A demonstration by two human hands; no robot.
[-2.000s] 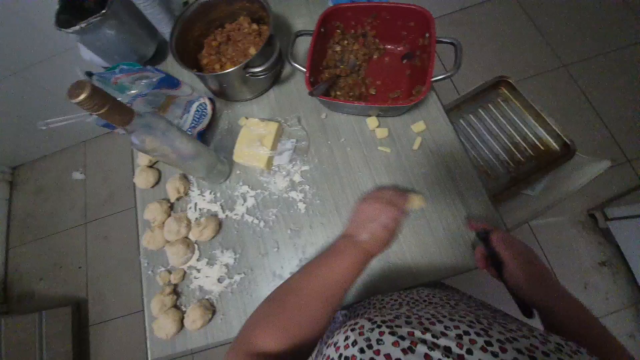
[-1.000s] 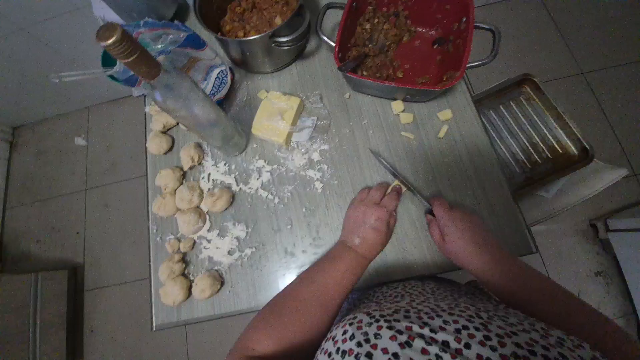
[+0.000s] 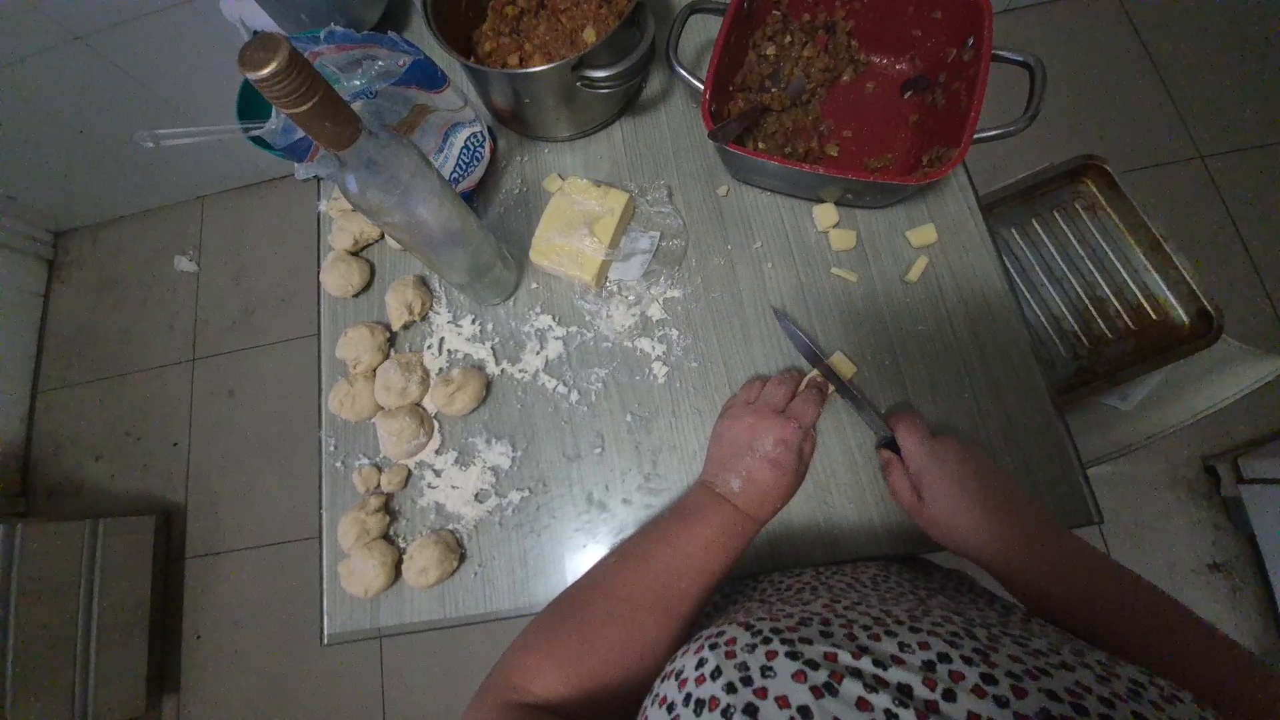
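My left hand (image 3: 765,440) presses a small slice of cheese (image 3: 842,366) on the table with its fingertips. My right hand (image 3: 945,480) grips the dark handle of a kitchen knife (image 3: 815,355), whose blade lies across the slice, pointing up and left. Several small cut pieces of cheese (image 3: 842,239) lie below the red-lined pan. A larger block of cheese (image 3: 580,232), partly in clear plastic wrap, rests near the table's middle. Balls of dough (image 3: 402,380) are gathered along the left edge, beside scattered white flour (image 3: 470,480).
A glass bottle (image 3: 425,220) with a gold neck stands at the left by a plastic bag (image 3: 440,130). At the back are a steel pot (image 3: 555,100) of filling and a red-lined pan (image 3: 925,120) with chopped filling. A metal oven tray (image 3: 1110,270) lies beyond the right edge.
Two seconds ago my hands were apart, the left holding a cheese piece; since then they have come together, with the knife over the slice. The blade now lies across it.
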